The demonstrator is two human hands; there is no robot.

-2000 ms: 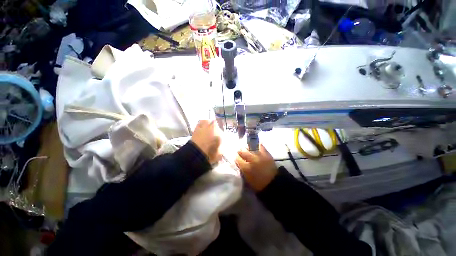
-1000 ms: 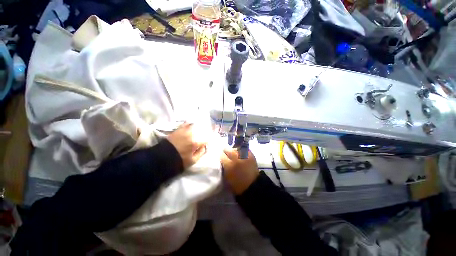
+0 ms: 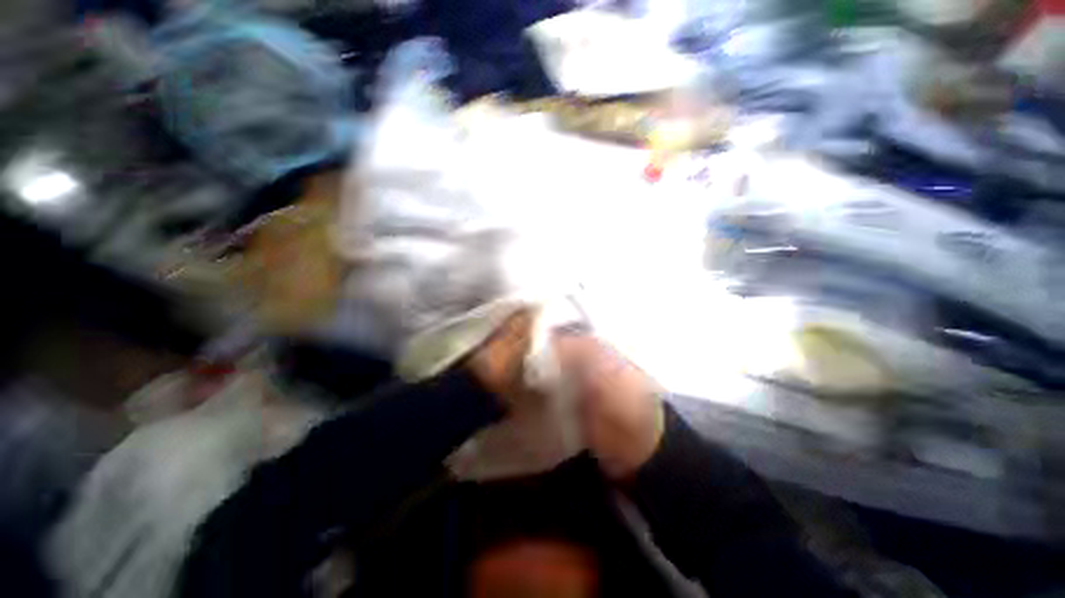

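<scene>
The frame is heavily blurred. The off-white garment piece lies bunched on the table to the left, and part of it hangs between and below my hands. My left hand is closed on the cloth at its edge. My right hand is close beside it, also closed on the cloth. Both hands are near the table's front edge, left of the sewing machine. The needle area is lost in glare and blur.
A light blue round fan stands at the upper left. Yellow scissor handles show blurred under the machine arm. A pale heap of cloth is at the lower left. A grey table edge runs to the right.
The view has swung left and blurred. My hands have come away from the needle area toward me with the cloth, and now sit close together.
</scene>
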